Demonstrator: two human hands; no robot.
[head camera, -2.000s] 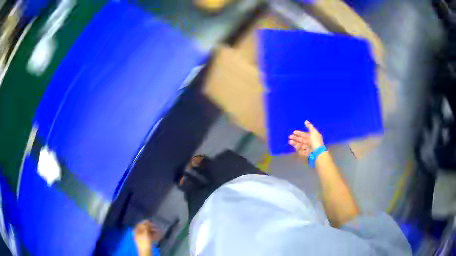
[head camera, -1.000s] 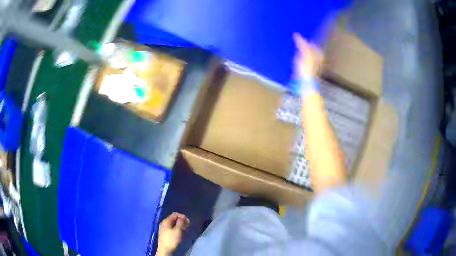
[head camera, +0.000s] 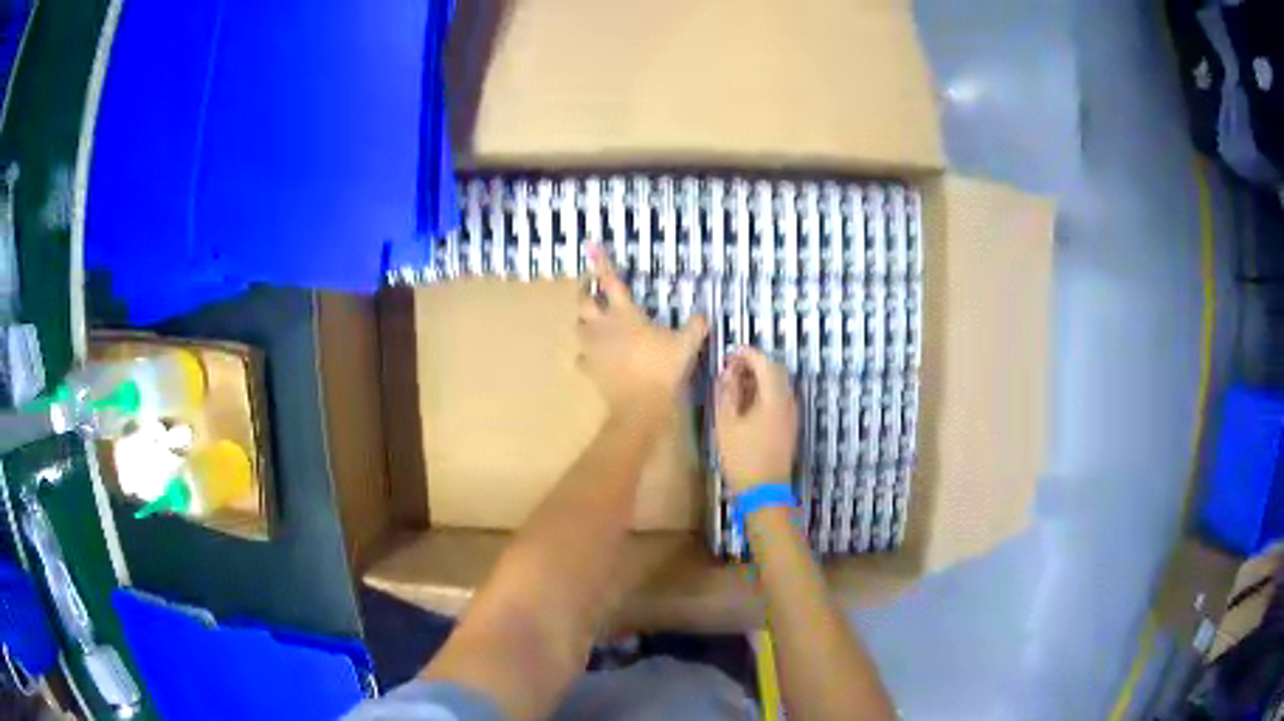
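Note:
A large open cardboard carton (head camera: 993, 366) stands in front of me. Tightly packed rows of whitish and dark patterned parts (head camera: 845, 310) fill its right side and a band along its far wall. My left hand (head camera: 641, 345) is over the near edge of the far band, index finger stretched forward and thumb apart. My right hand (head camera: 756, 423), with a blue wristband, is right beside it, fingers curled down on the left edge of the packed rows. The fingertips of both hands are partly hidden among the parts, so a grip cannot be told.
Blue sheets (head camera: 268, 141) lie at the upper left, reaching the carton's corner. More blue sheet (head camera: 247, 669) is at the lower left. A shallow cardboard tray (head camera: 262, 437) holds bottles with green nozzles (head camera: 211, 472). A green conveyor (head camera: 57, 282) runs along the left edge.
The blue sheet over the carton is out of my right hand, and the packed rows are uncovered. Both hands have come together over the carton, which now sits central in view.

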